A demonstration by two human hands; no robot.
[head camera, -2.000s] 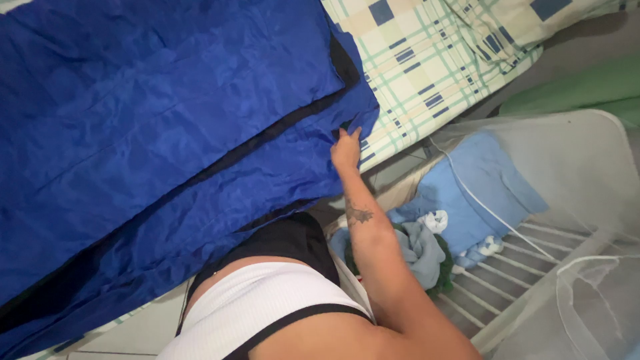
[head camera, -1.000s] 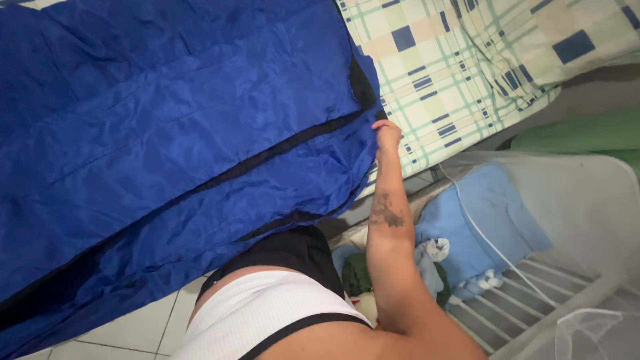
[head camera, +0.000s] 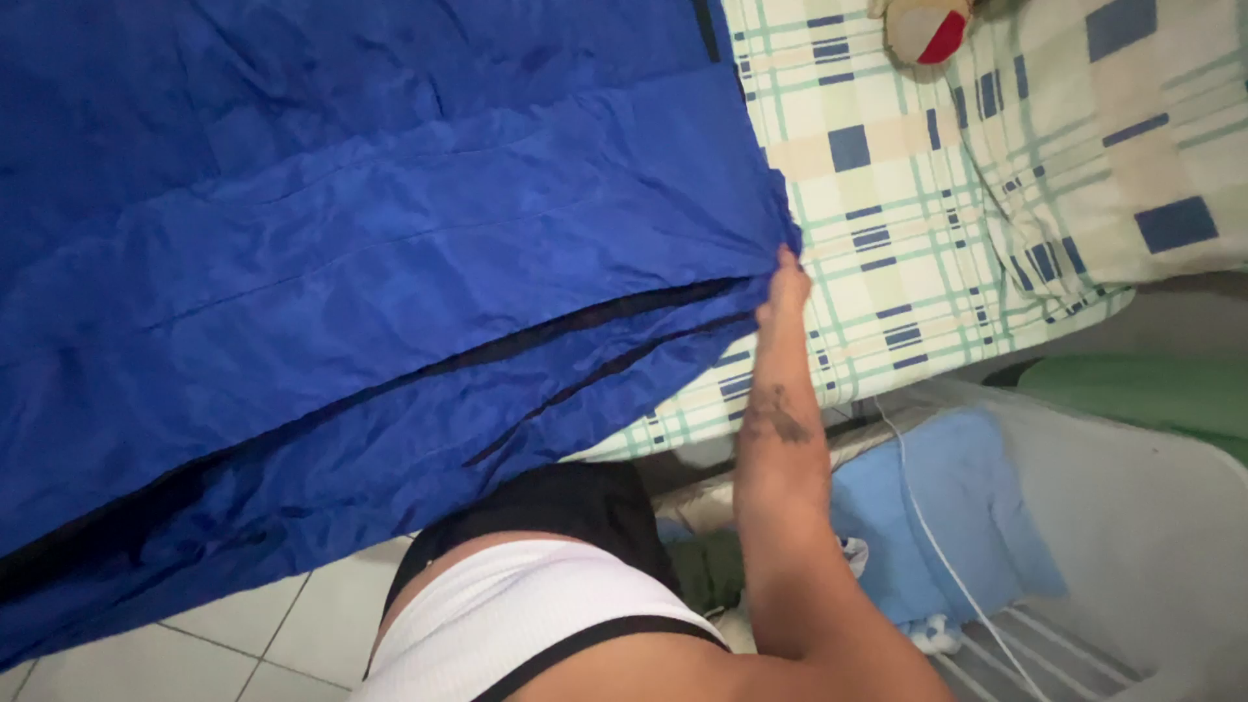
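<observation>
My right hand (head camera: 786, 283) grips the right-hand edge of a blue quilted cover (head camera: 468, 224) made of shiny fabric with black trim. Its fingertips are bunched on the fabric, and creases fan out from them to the left. The cover lies folded in layers over a bed with a plaid sheet (head camera: 877, 195), and its near side hangs past the bed's edge at the lower left. A dark gap runs lengthwise between two layers. My left hand is out of view.
A plush toy (head camera: 926, 31) and a plaid pillow (head camera: 1150, 136) lie on the bed. At the lower right stands a mesh-sided, slatted crib (head camera: 1121, 487) holding a light blue cloth (head camera: 946, 507). A white cord crosses it. Floor tiles (head camera: 244, 624) show at lower left.
My right hand has kept to the cover's edge while that edge has shifted. The near corner, which reached along the bed's edge before, now lies farther in, uncovering more plaid sheet.
</observation>
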